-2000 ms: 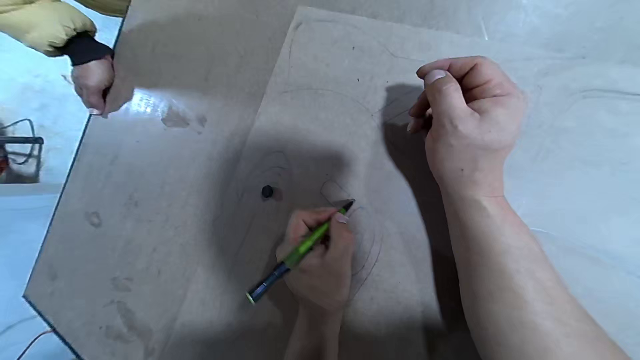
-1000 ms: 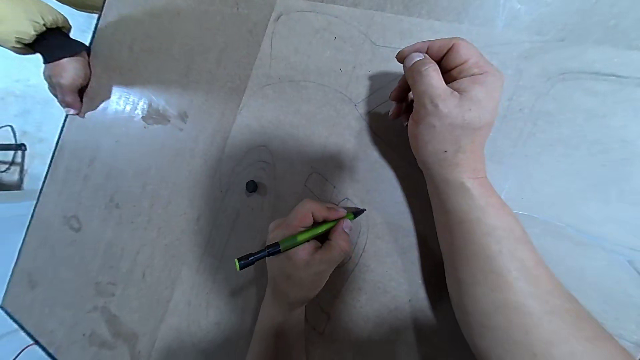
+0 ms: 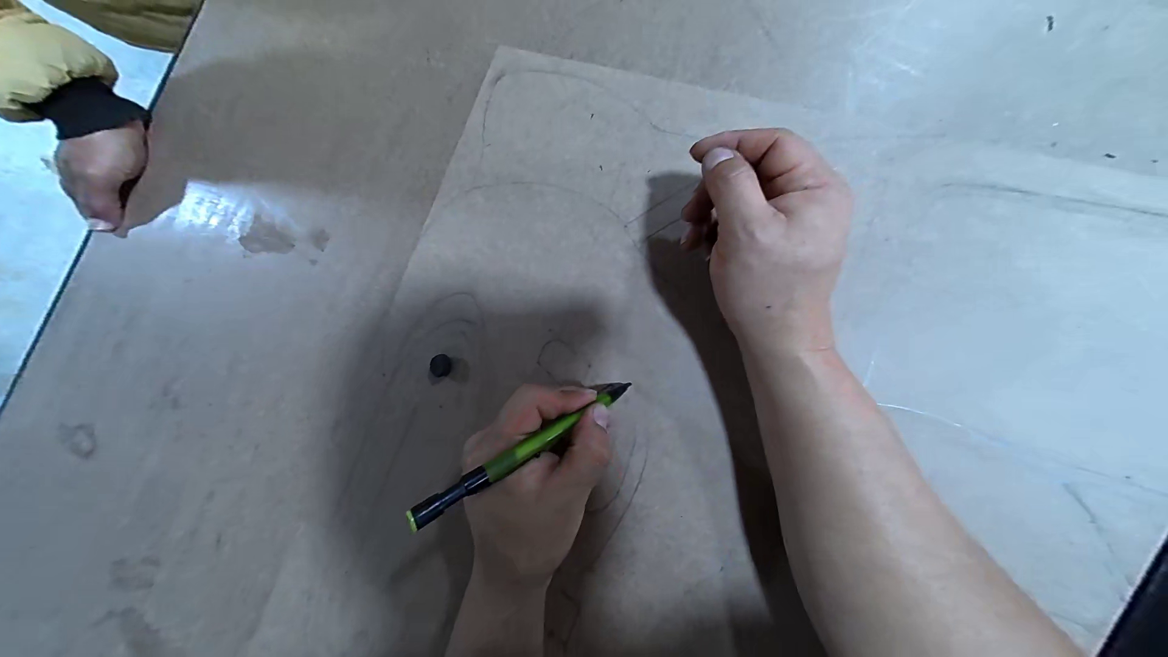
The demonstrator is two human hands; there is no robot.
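My left hand (image 3: 538,484) holds a green and black pencil (image 3: 538,440) between thumb and fingers, its dark tip pointing right, over a large brown sheet (image 3: 547,246). Whether the tip touches the sheet cannot be told. Thin curved lines are drawn around it, partly hidden by the hand. A small round black piece (image 3: 441,365) lies to the upper left of this hand. Farther up and right, my right hand (image 3: 776,237) is held with loosely curled fingers, thumb against the index finger; no object shows in it. It casts a dark shadow on the sheet.
At the upper left, another person's hand (image 3: 102,173) rests at the table edge, below a dark cuff and yellow sleeve (image 3: 50,59). The tabletop (image 3: 228,365) bears stains and a bright reflection. More curved lines run on the surface at the right.
Compared with two seconds ago, the pencil tip is farther right of the black piece. My left hand keeps hold of the pencil, whose tilt has varied. My right hand stays curled in much the same place.
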